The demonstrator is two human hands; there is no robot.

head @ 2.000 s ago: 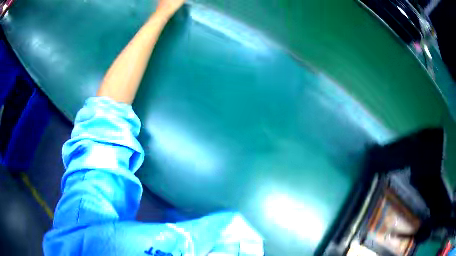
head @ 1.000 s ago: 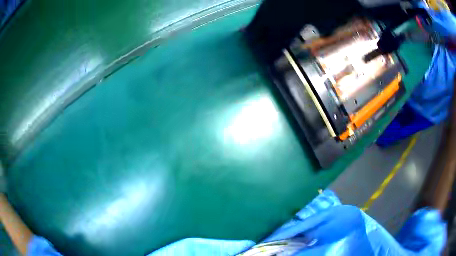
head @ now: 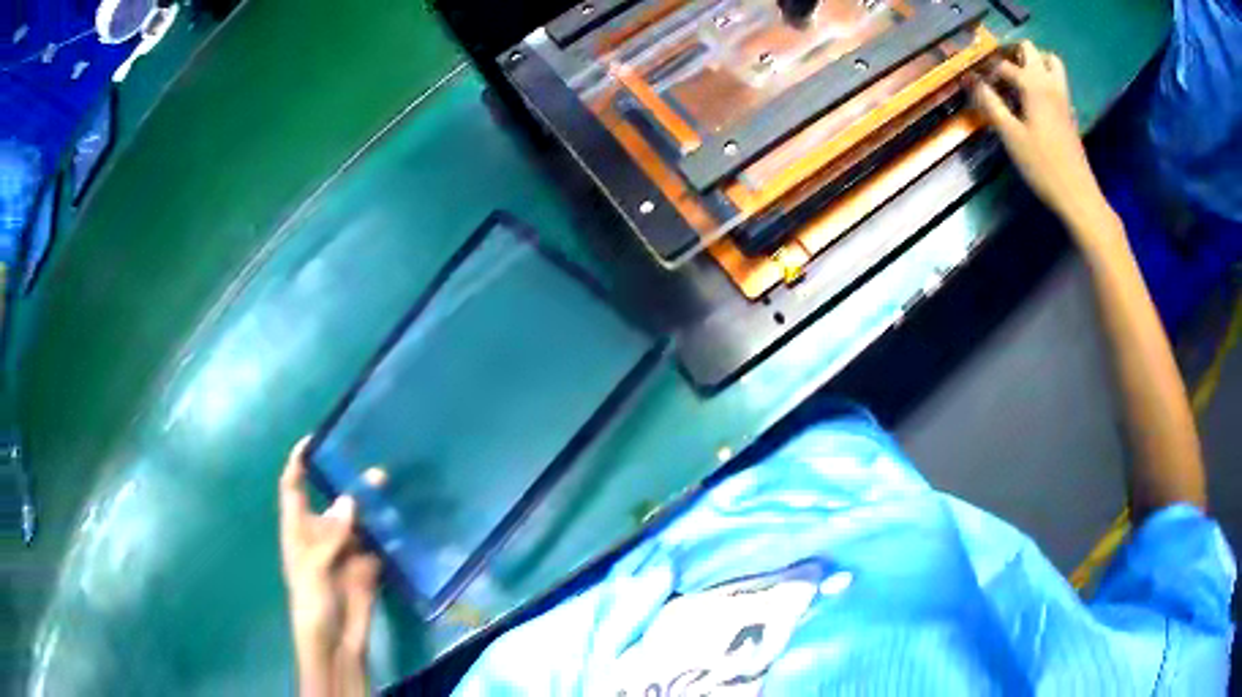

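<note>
My left hand [head: 330,545] grips the lower left edge of a touch panel [head: 497,395], a clear rectangle with a black border, tilted above the green mat. The panel's far right corner is near the fixture's base plate. The fixture [head: 804,123] has orange-brown frame plates, clear plates and a dark crossbar with screws. My right hand [head: 1028,102] is at the fixture's right front corner, fingers bent and fingertips at the orange-brown edge. Whether they pinch anything is not clear.
The green mat [head: 245,327] curves around the panel. Another panel-like piece [head: 96,147] and a white object [head: 125,19] are at the upper left. A person's blue sleeve [head: 1201,109] is at the upper right. Grey floor with yellow line marking [head: 1216,361] shows at the right.
The view has shifted, and the fixture is now higher and further left in it. The panel has come into view in my left hand. My right hand now shows at the fixture; its upper plates look raised.
</note>
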